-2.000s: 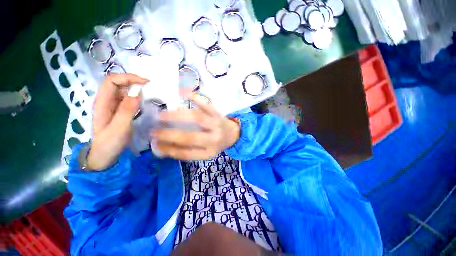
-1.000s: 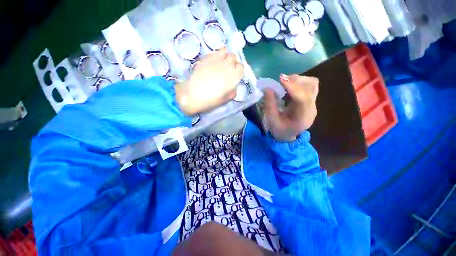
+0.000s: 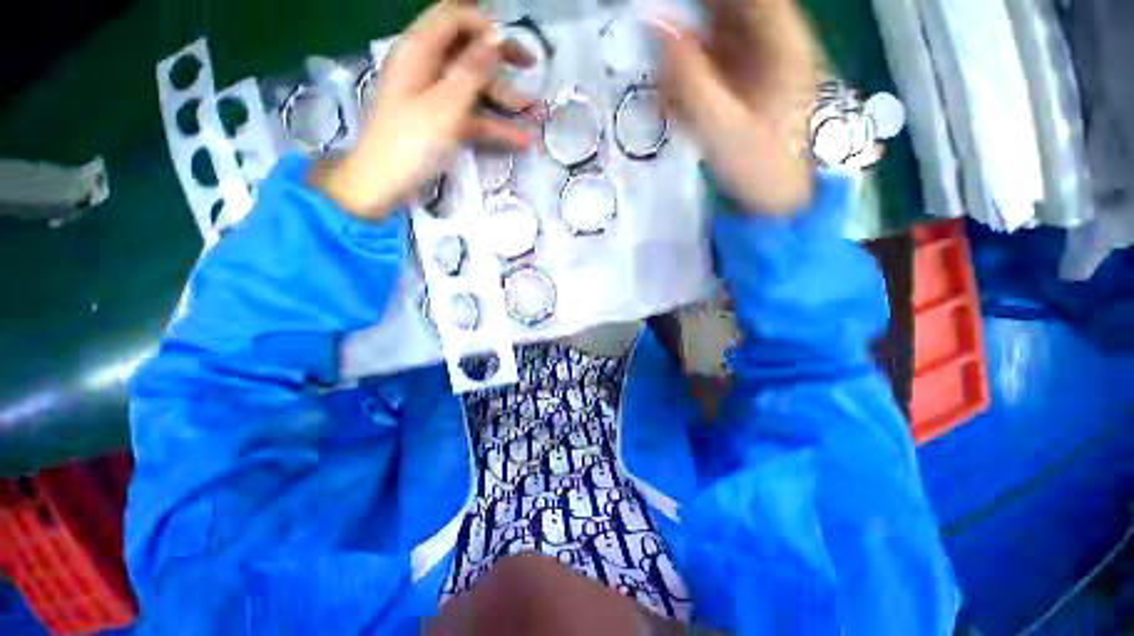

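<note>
A whitish blister tray holds several thin dark-rimmed ring parts, such as this ring. My left hand is over the tray's upper middle, with bent fingertips at a ring part; whether they grip it is unclear. My right hand is blurred over the upper right, near a pale round disc and a whitish blur at its fingertips; its hold is unclear. A white die-cut strip with round holes lies across the tray's lower middle and overhangs its near edge.
More holed strips lie left of the tray on the green surface. Loose discs lie right of my right hand. Whitish bundles are at upper right. Red crates stand at right and lower left.
My left hand has moved up and left from over the tray's middle. My right hand has moved up from right of the tray. The holed strip now lies lengthwise over the tray's lower middle.
</note>
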